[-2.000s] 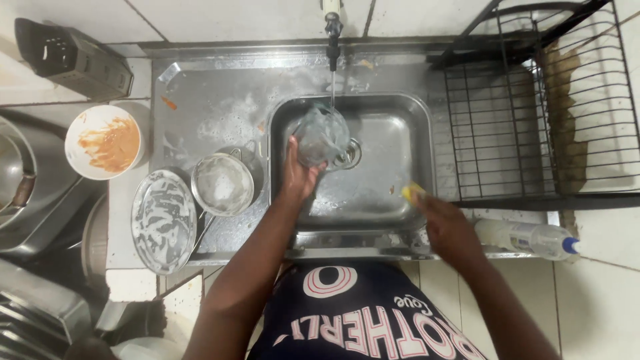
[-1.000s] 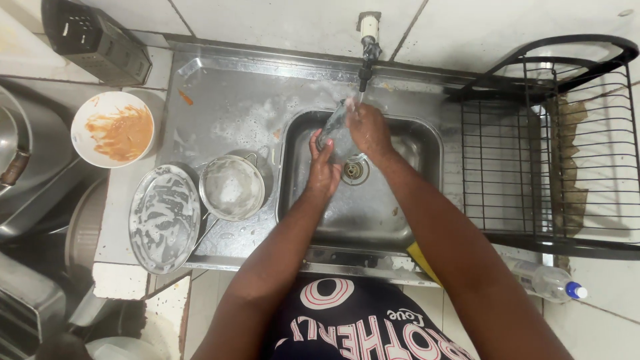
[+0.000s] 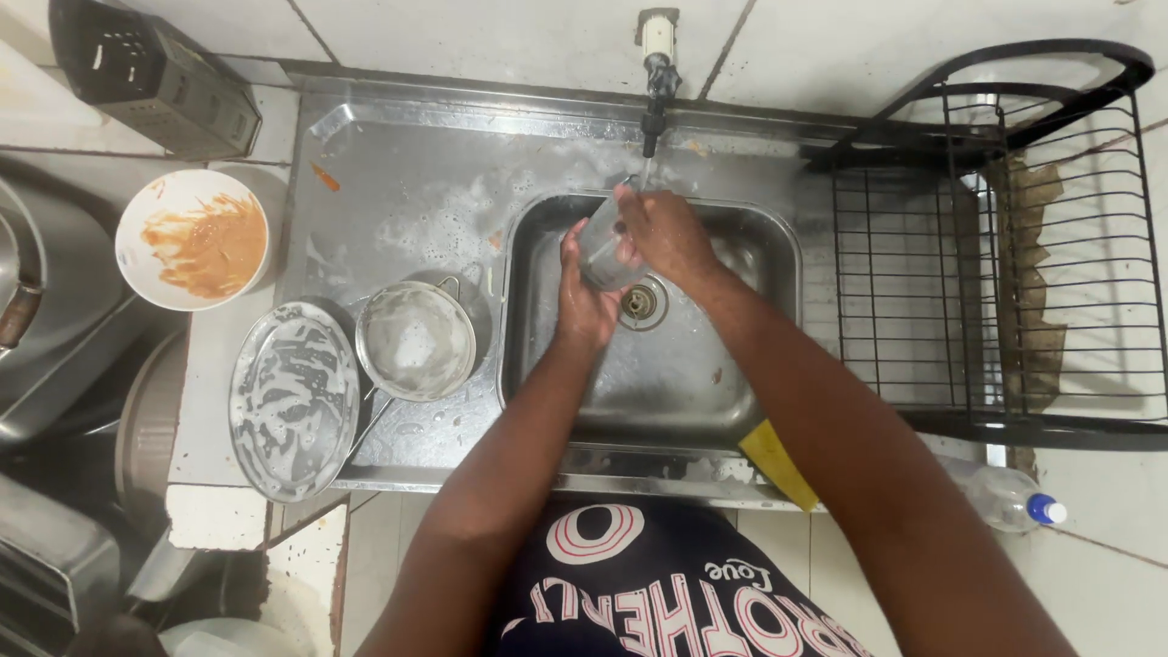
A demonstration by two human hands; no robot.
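Observation:
My left hand [image 3: 589,297] supports a clear, cup-like container [image 3: 604,246] from below and its left side, over the upper left of the steel sink [image 3: 675,401]. My right hand [image 3: 671,235] is at the container's mouth and right side; its fingertips are partly hidden, and the container's exact kind is hard to tell. Water runs from the black-tipped faucet [image 3: 653,119] just above my right hand. A yellow cloth or sponge [image 3: 778,465] lies on the sink's front edge, partly behind my right forearm.
Left of the basin are a soapy oval tray [image 3: 294,401], a small metal pan [image 3: 416,341], a sauce-smeared white bowl [image 3: 192,239] and a box grater [image 3: 164,82]. A black wire dish rack [image 3: 995,255] stands right, with a clear plastic bottle [image 3: 999,497] below it.
My right hand has gone from the basin's lower right, where it held something yellow, up to the container. The yellow thing now lies on the front edge. My left hand still holds the container.

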